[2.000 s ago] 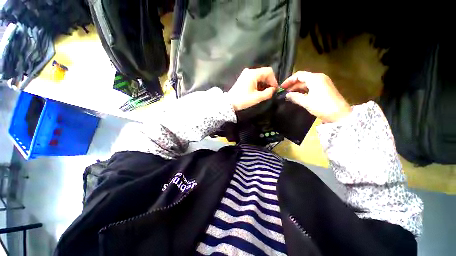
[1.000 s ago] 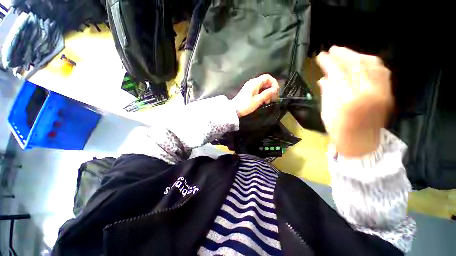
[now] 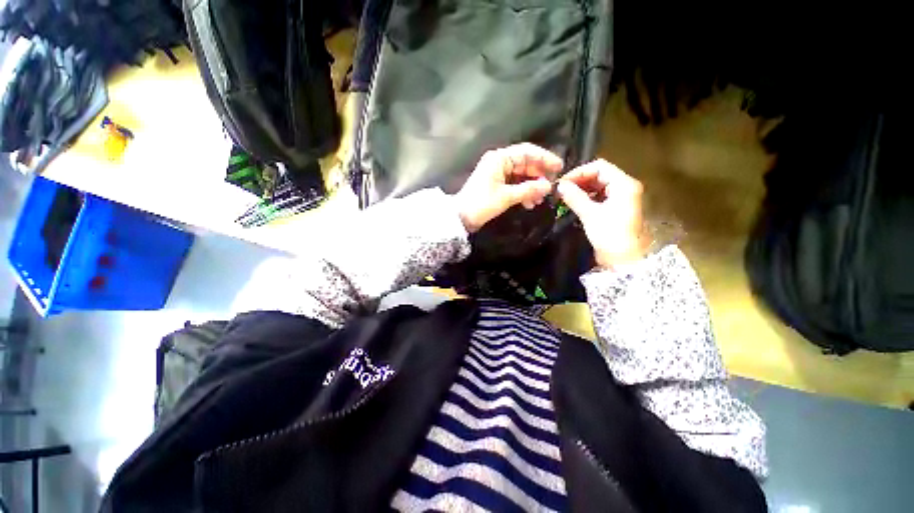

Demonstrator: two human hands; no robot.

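Observation:
An olive-grey backpack [image 3: 461, 90] lies in front of me on the yellow table. My left hand [image 3: 509, 184] and my right hand [image 3: 604, 208] meet at its near end, fingertips pinched close together. What they pinch is too thin to make out; it may be a tag fastener or string. A black hang tag [image 3: 521, 284] with small green and pale marks lies just below my hands, close to my striped shirt. Its outline is partly lost against dark fabric.
Another dark backpack [image 3: 266, 85] lies to the left, with a fanned stack of hang tags [image 3: 276, 195] at its near end. A blue crate [image 3: 125, 255] stands beyond the table's left edge. Dark backpacks [image 3: 842, 250] are piled at right. A small orange object [image 3: 114, 142] lies far left.
My right hand, raised and blurred at the right a second ago, is back at my left hand with fingertips together. The line stretched between them a second ago no longer shows.

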